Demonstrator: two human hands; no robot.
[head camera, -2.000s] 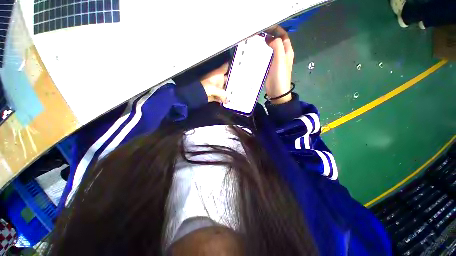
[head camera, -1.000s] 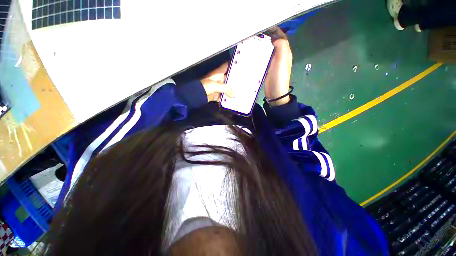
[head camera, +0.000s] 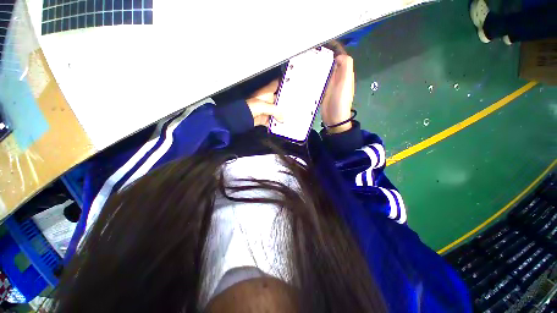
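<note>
A smartphone (head camera: 302, 95) with a bright white screen is held below the bench edge, tilted, its top end towards the bench. My left hand (head camera: 264, 105) holds its left side, with the thumb over the lower part of the screen. My right hand (head camera: 339, 92) is along its right side and top corner, with a dark band on the wrist; its fingers are partly hidden behind the phone. A sticker sheet (head camera: 98, 13) of dark squares in a pale grid lies on the white bench top.
The white bench (head camera: 152, 73) has a worn brown section (head camera: 61, 147) at left. Blue crates (head camera: 33, 244) stand at lower left. The green floor (head camera: 452, 128) has yellow lines. Another person's legs and shoe (head camera: 480, 19) and a cardboard box (head camera: 538, 61) are at upper right; black parts (head camera: 519, 250) at lower right.
The view has shifted slightly against the bench and floor. My left thumb has moved further over the screen than two seconds ago. Both hands still hold the phone.
</note>
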